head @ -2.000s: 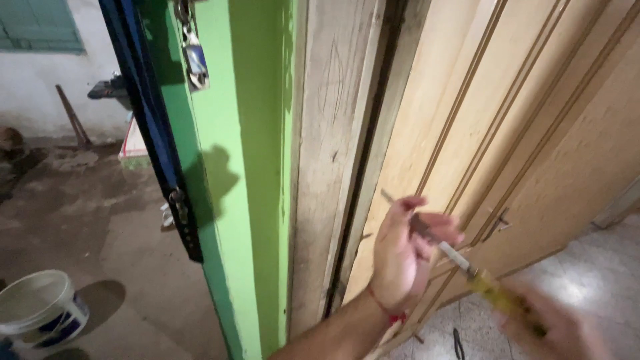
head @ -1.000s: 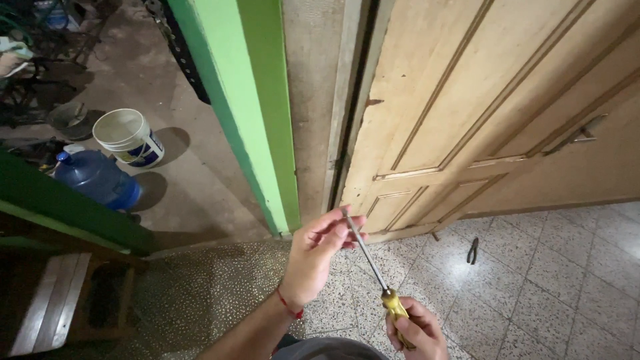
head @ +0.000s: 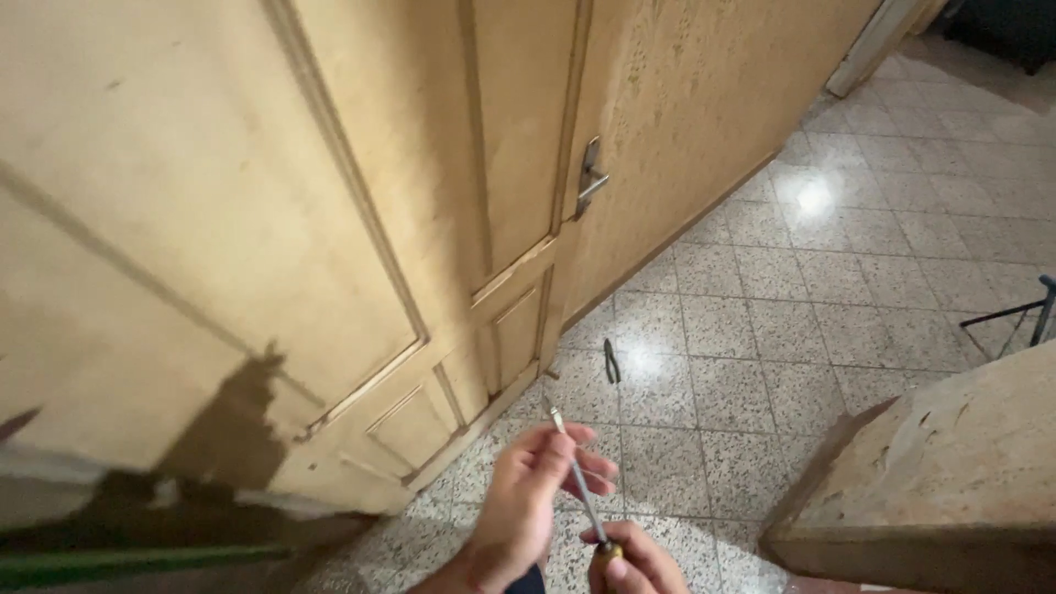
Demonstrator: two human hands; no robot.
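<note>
A screwdriver [head: 584, 487] with a metal shaft and a yellow handle is held between my two hands at the lower middle. My right hand [head: 635, 561] is closed around its handle near the bottom edge. The shaft slants up and left, and my left hand [head: 536, 487] pinches it below the tip between thumb and fingers, the other fingers partly spread. The flat tip points toward the foot of the panelled wooden door [head: 396, 363]. Neither hand touches the door.
The door carries a metal lever handle [head: 590, 177]. Pliers [head: 611, 361] lie on the speckled tile floor [head: 734, 388]. A worn wall edge [head: 924, 462] juts in at the lower right, with dark thin metal legs [head: 1006, 318] behind it. A green strip [head: 140, 563] runs along the lower left.
The view has swung far right, away from the green frame and bucket. Both hands still hold the screwdriver, whose handle was in my right hand one second ago too.
</note>
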